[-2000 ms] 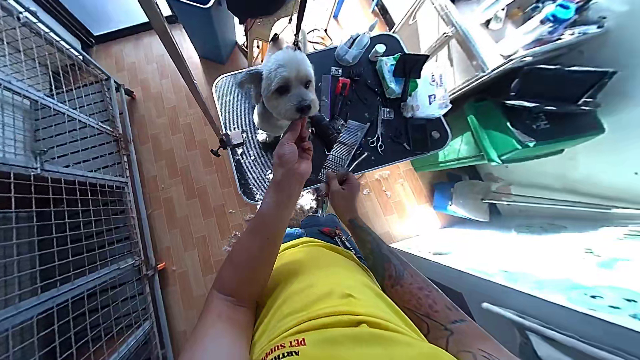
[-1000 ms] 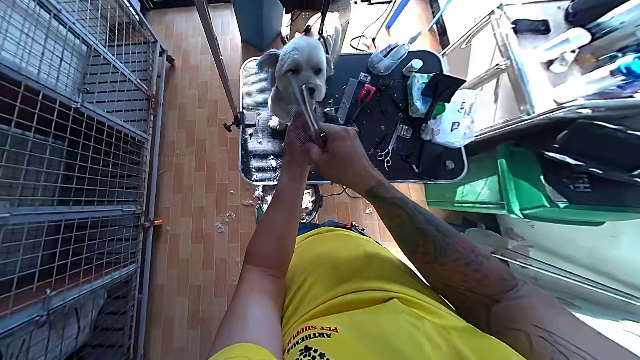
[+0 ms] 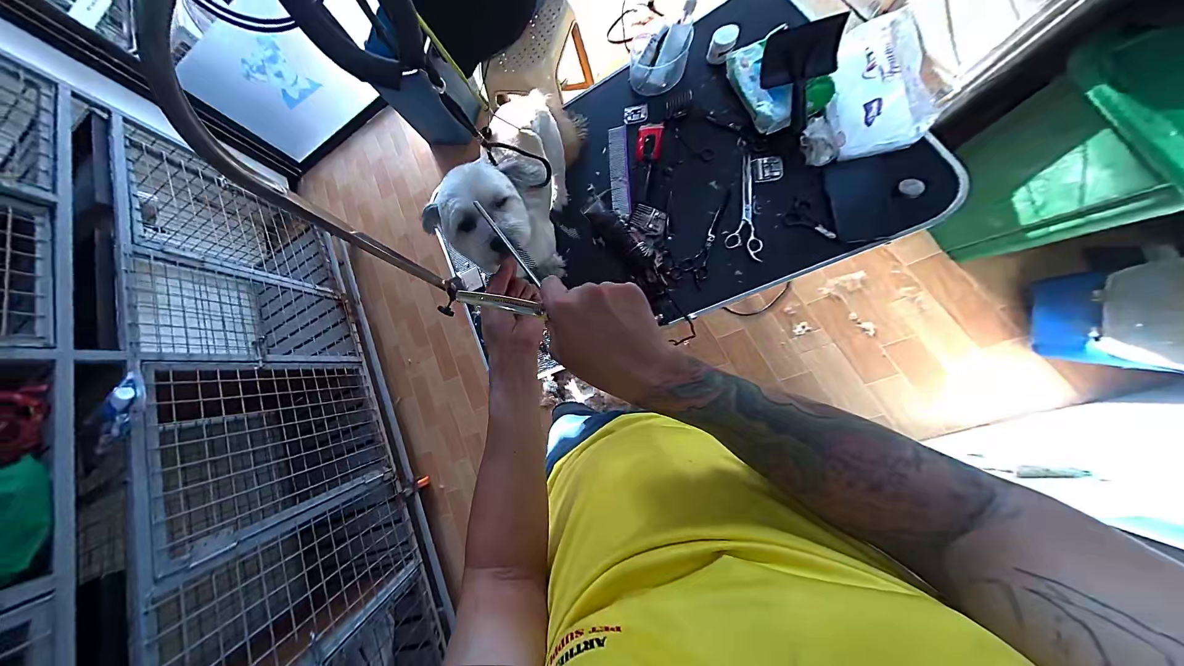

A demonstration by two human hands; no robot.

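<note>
A white dog (image 3: 481, 217) with a short-trimmed face is at the left end of a black-topped grooming table (image 3: 860, 199), a dark loop about its neck. Beneath its muzzle, my left hand (image 3: 513, 301) has its fingers closed at the chin; the exact grip is partly hidden. My right hand (image 3: 606, 333) is closed around toothed grooming shears (image 3: 509, 245), whose blades are spread. One blade passes in front of the dog's muzzle, while the other points left across my left fingers. A purple-backed comb (image 3: 619, 171) lies on the table beside a red-and-black tool (image 3: 649, 143).
Scissors (image 3: 746, 213), clipper parts and a dark clipper-like tool (image 3: 624, 240) lie on the table. Behind them are a clear container (image 3: 661, 60) and a white plastic pack (image 3: 879, 88). A metal grooming arm (image 3: 370, 245) crosses the left side. Wire cages (image 3: 268, 462) line the left.
My right hand has moved from beside the table's front edge to the dog's muzzle, with shears now in it. The dog's head is turned and lowered compared with two seconds ago. The view has shifted.
</note>
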